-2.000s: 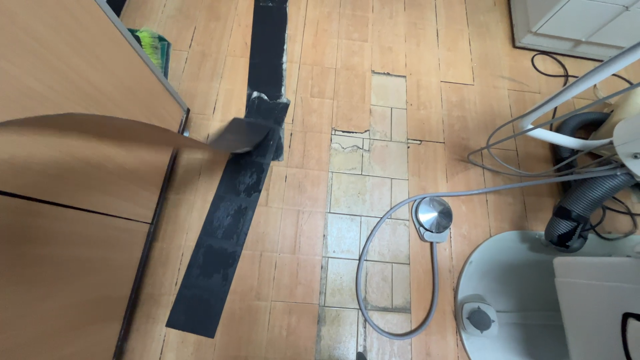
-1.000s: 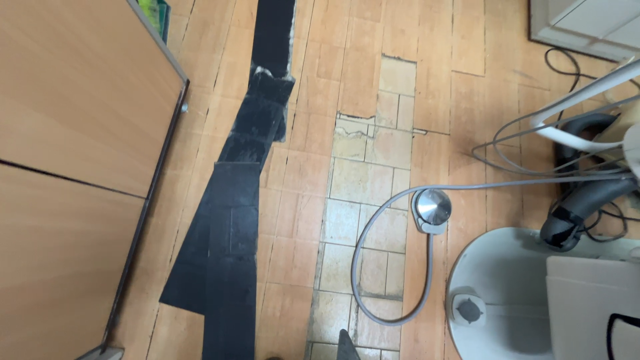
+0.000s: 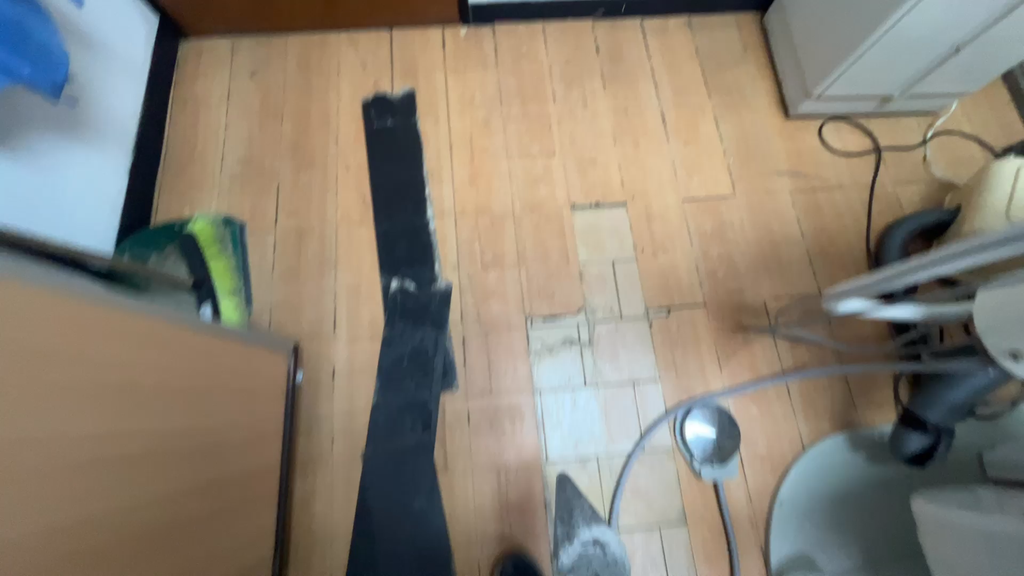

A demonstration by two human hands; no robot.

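Observation:
Neither my left hand nor my right hand shows in the view. Dark strips, apparently pulled-up flooring or baseboard pieces, lie end over end on the wood-look floor; the far strip [image 3: 398, 192] has a ragged top end and the nearer, wider strip [image 3: 404, 416] overlaps it. At the bottom, right of the strips, a pointed grey tool or shoe tip [image 3: 582, 532] rests over an exposed patch of pale tiles [image 3: 572, 420]; I cannot tell which it is. A small dark rounded thing [image 3: 518, 565] shows at the bottom edge.
A metal foot pedal [image 3: 709, 436] with a grey hose sits on the right, by a pale equipment base [image 3: 824, 496] with hoses and cables. A white cabinet [image 3: 872, 56] stands at the back right. On the left are a wooden cabinet [image 3: 144, 424] and a green-and-yellow bag or object [image 3: 220, 268].
The view has shifted toward the far wall. A long, flexible piece at the left two seconds ago is gone from there; one second ago a dark strip lay over the slanted one.

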